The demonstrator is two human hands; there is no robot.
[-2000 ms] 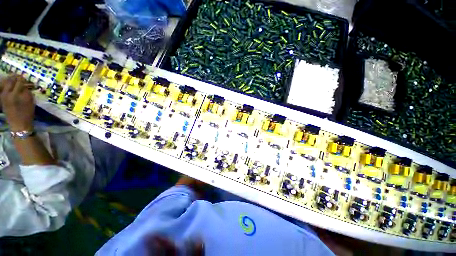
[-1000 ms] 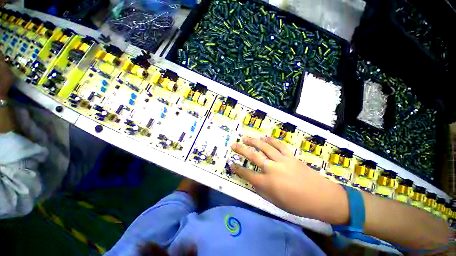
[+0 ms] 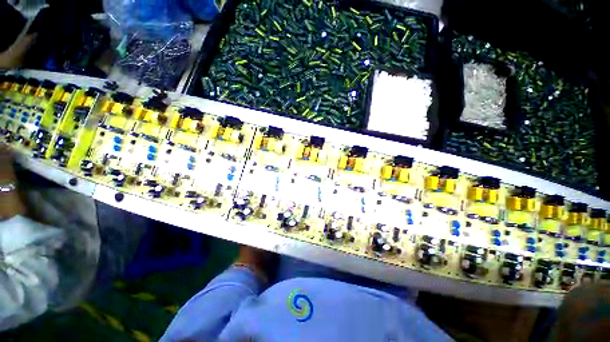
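A long row of cream-yellow circuit boards (image 3: pixel 277 190) lies on the white rail, crowded with yellow-and-black blocks, blue parts and dark cylinders. My left hand (image 3: pixel 251 259) shows only as a bit of skin at the sleeve end below the near rail; its fingers are hidden. At the bottom right corner a brown blurred shape, probably my right hand (image 3: pixel 590 310), is cut off by the frame edge beside the boards. Its fingers and any held thing cannot be made out.
Behind the boards, green cylinders (image 3: pixel 287 63) fill a black tray, with a box of white parts (image 3: pixel 401 105). Another tray holds more cylinders and a box of greyish parts (image 3: pixel 483 95). A plastic bag (image 3: pixel 154 57) lies left. Another person's grey sleeve (image 3: pixel 27 267) is at the left edge.
My right hand, seen over the boards one second ago, has left them toward the lower right. The view has shifted. The other person's arm remains at the left edge.
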